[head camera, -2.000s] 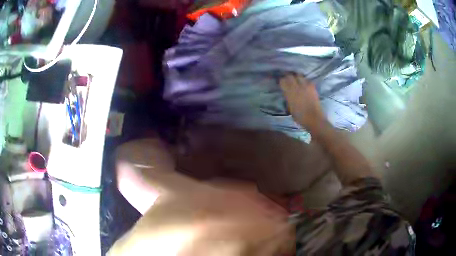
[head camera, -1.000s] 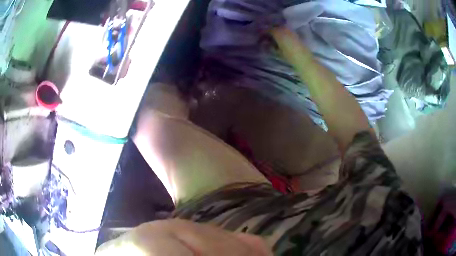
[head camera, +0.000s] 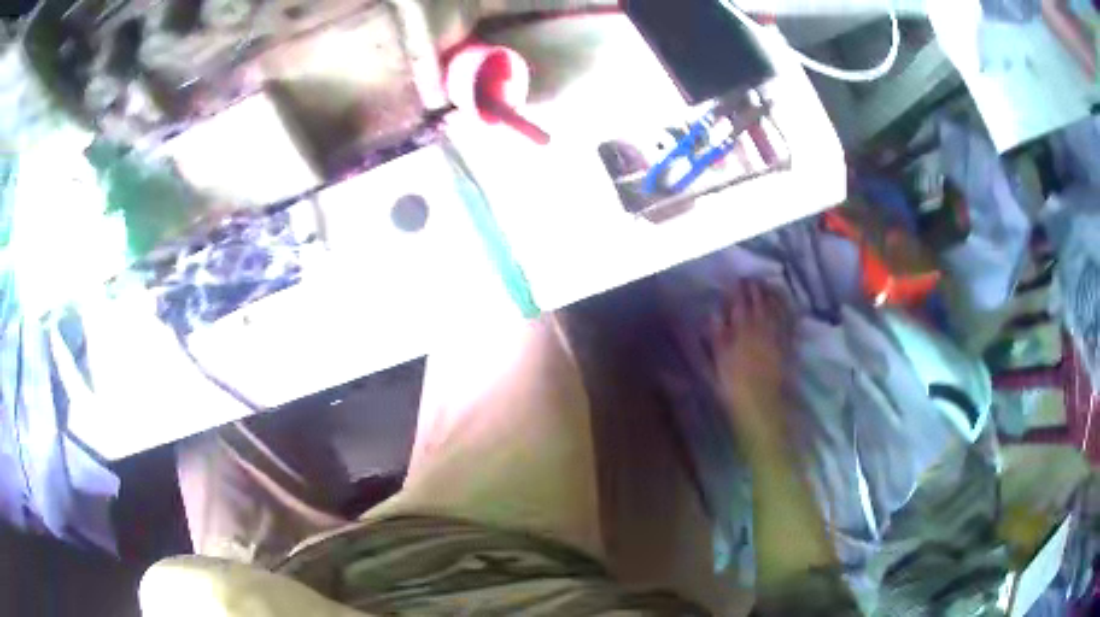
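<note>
A heap of light purple-grey cloth (head camera: 887, 404) lies at the right, beside the white machine table. My right hand (head camera: 750, 325) lies on the heap's near left part, blurred, back up, with fingers spread over the cloth. No grip on the cloth shows. A pale, blurred rounded shape is cut off by the bottom left edge. It may be part of my left arm or hand, but no fingers can be made out.
The white table (head camera: 579, 259) bears a pink-red cup (head camera: 486, 82), blue-handled tools (head camera: 694, 157) in a recess, a black slab (head camera: 700, 48) and purple scraps (head camera: 229, 271). More cloth (head camera: 54, 446) hangs at the left. An orange-red item (head camera: 899, 275) lies by the heap.
The view has swung, so the table now spans the upper left and the heap lies further right. My right hand stays on the cloth. The pale shape has shifted to the bottom left corner.
</note>
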